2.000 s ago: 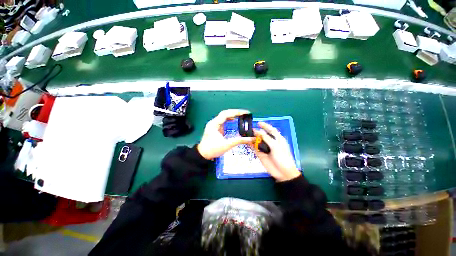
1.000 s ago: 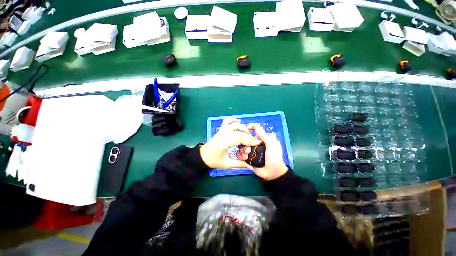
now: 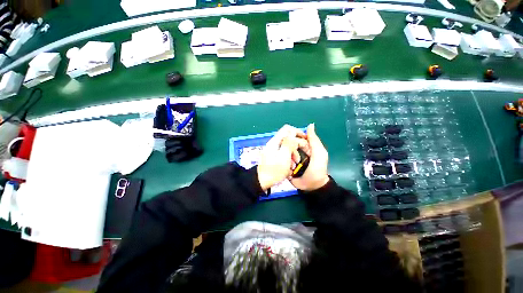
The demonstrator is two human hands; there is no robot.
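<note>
My left hand [image 3: 277,159] and my right hand [image 3: 313,159] are pressed together above the blue parts bin [image 3: 235,150]. Between them they hold a small black-and-orange unit [image 3: 300,163]; its lower part shows and the rest is hidden by my fingers. Small white parts [image 3: 249,155] lie in the bin. To the right, a clear blister tray [image 3: 424,131] holds rows of dark oblong parts [image 3: 383,183] on its left side.
A black tool holder [image 3: 184,118] with blue handles stands by a black bundle [image 3: 182,149]. A smartphone [image 3: 123,203] and white sheet [image 3: 69,183] lie left. White boxes [image 3: 231,39] and more units [image 3: 258,76] are on the belt. A cardboard box [image 3: 486,240] stands lower right.
My hands have come together and closed around the unit, which was open to view before. The units and boxes on the belt appear shifted left, as does the whole scene.
</note>
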